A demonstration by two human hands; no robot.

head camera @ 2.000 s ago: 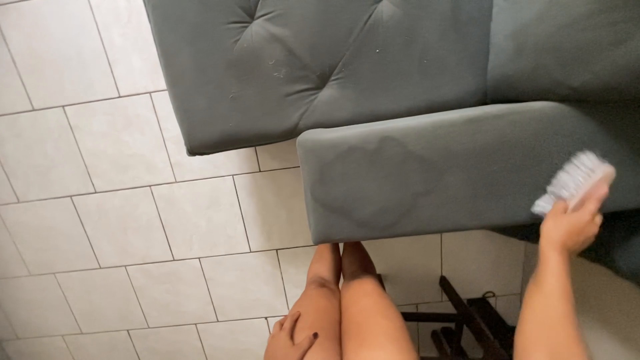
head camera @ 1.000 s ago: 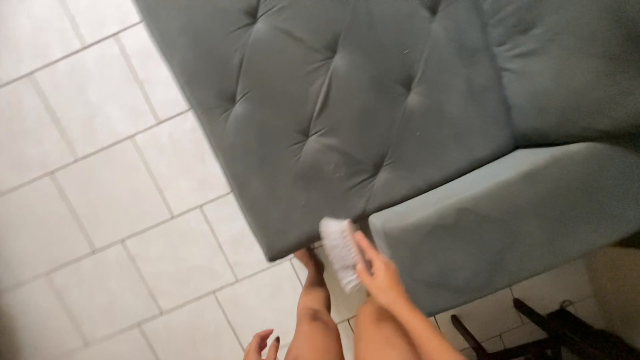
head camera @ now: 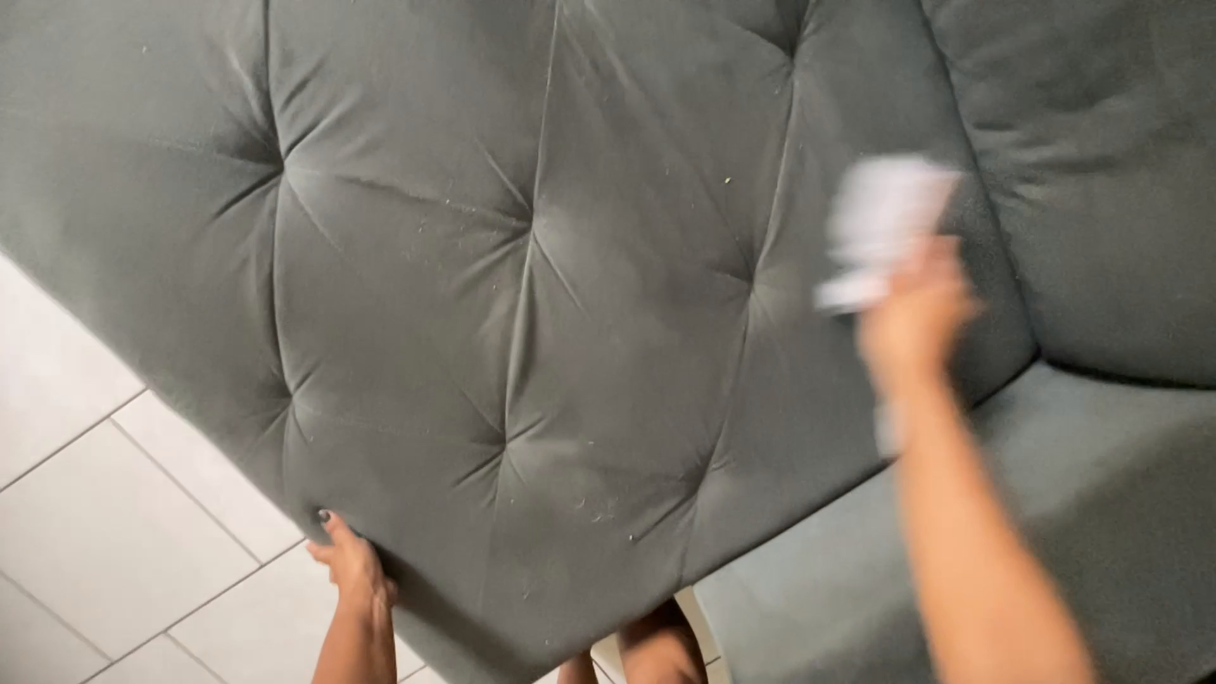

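Note:
A blurred white-bristled brush (head camera: pixel 879 223) is gripped in my right hand (head camera: pixel 917 313), over the right part of the grey tufted sofa seat (head camera: pixel 627 361), near the seam with the backrest. Whether the bristles touch the fabric is not plain. My left hand (head camera: pixel 351 560) rests against the seat's lower left edge, thumb on top and the other fingers partly hidden; it grips no tool. Small light specks lie on the upholstery.
The padded sofa arm (head camera: pixel 807 608) adjoins the seat at the lower right. The grey backrest (head camera: pixel 1092 190) rises at the right. Light floor tiles (head camera: pixel 85 532) show at the left. My legs (head camera: pixel 665 646) are below the seat's front corner.
My right hand has moved with the brush from the sofa arm, past the seat's corner, to the right part of the seat. My left hand has gone from my leg to the seat edge. The view has shifted closer.

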